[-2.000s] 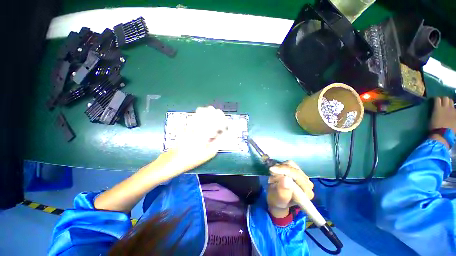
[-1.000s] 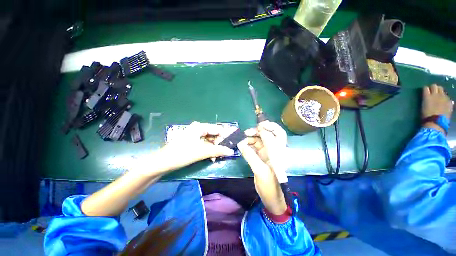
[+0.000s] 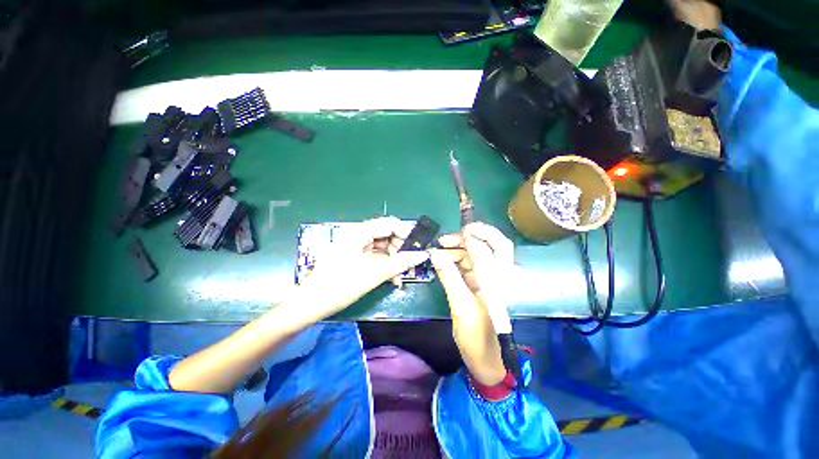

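Observation:
My left hand (image 3: 368,255) holds a small black module (image 3: 418,235) by its fingertips, tilted, above the pale work plate (image 3: 314,246). The plate lies on the green bench, mostly covered by my left hand. My right hand (image 3: 480,255) holds the soldering iron (image 3: 463,199), its thin metal tip pointing up and away from me. The right fingertips are at the module's right end, close to the left fingertips. Whether they also grip the module is too small to tell.
A pile of black modules (image 3: 184,170) lies at left. A tan cup of tiny whitish parts (image 3: 530,211) stands right of my hands. Behind it are a black fan (image 3: 525,99) and the soldering station (image 3: 660,116) with cords running down. Another person's blue sleeve (image 3: 772,116) reaches in at right.
Since the oldest frame, my right hand swung the iron upward and came to my left hand, which lifted the module. Since the middle frame, the module tilted more, and the other person's arm reached behind the station.

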